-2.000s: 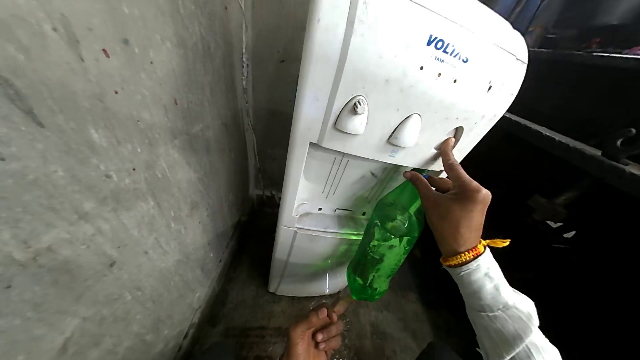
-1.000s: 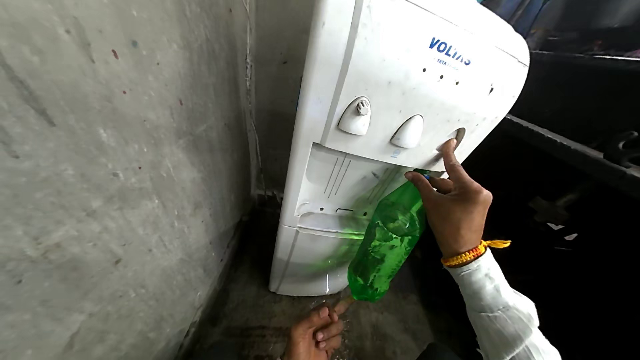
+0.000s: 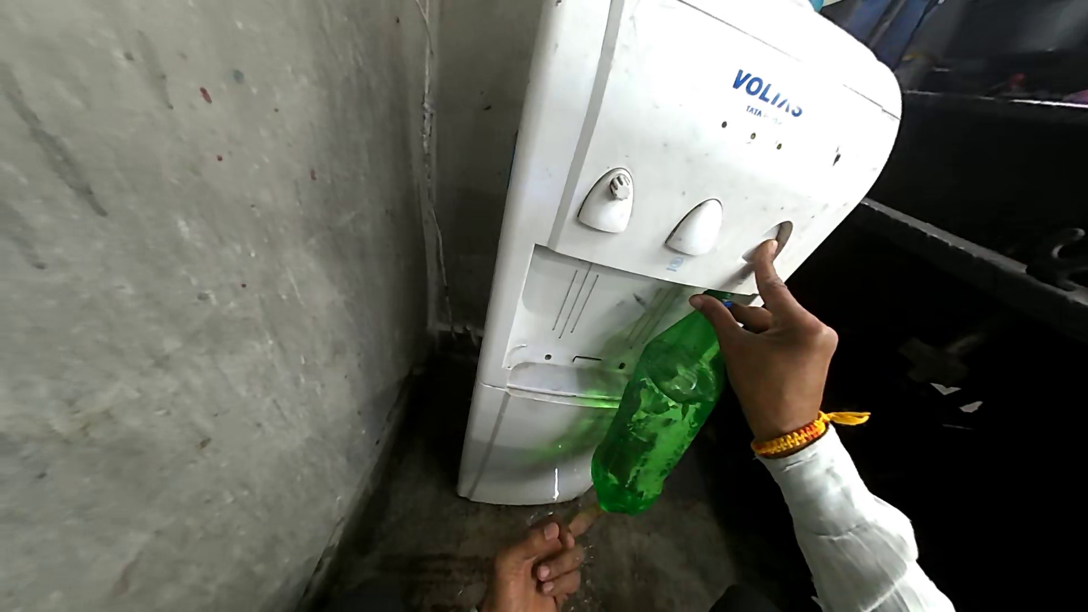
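A green plastic bottle [image 3: 659, 408] hangs tilted under the right side of a white Voltas water dispenser [image 3: 680, 127], with some liquid showing inside. My right hand [image 3: 778, 348] pinches the bottle's neck between thumb and bent fingers, while its index finger presses at the rightmost tap button [image 3: 780, 241]. The bottle mouth is partly hidden by the hand and dispenser. Below the bottle, my left hand [image 3: 544, 561] is loosely curled, and its index finger touches or props the bottle's base. Two other white tap buttons, the left [image 3: 607, 204] and the middle [image 3: 697, 228], are untouched.
A rough grey wall [image 3: 212, 297] runs along the left. Behind the dispenser's left side a cable [image 3: 432, 170] runs down the corner. At right stands a dark metal ledge [image 3: 952, 246]. The dark floor [image 3: 442, 527] looks wet near the left hand.
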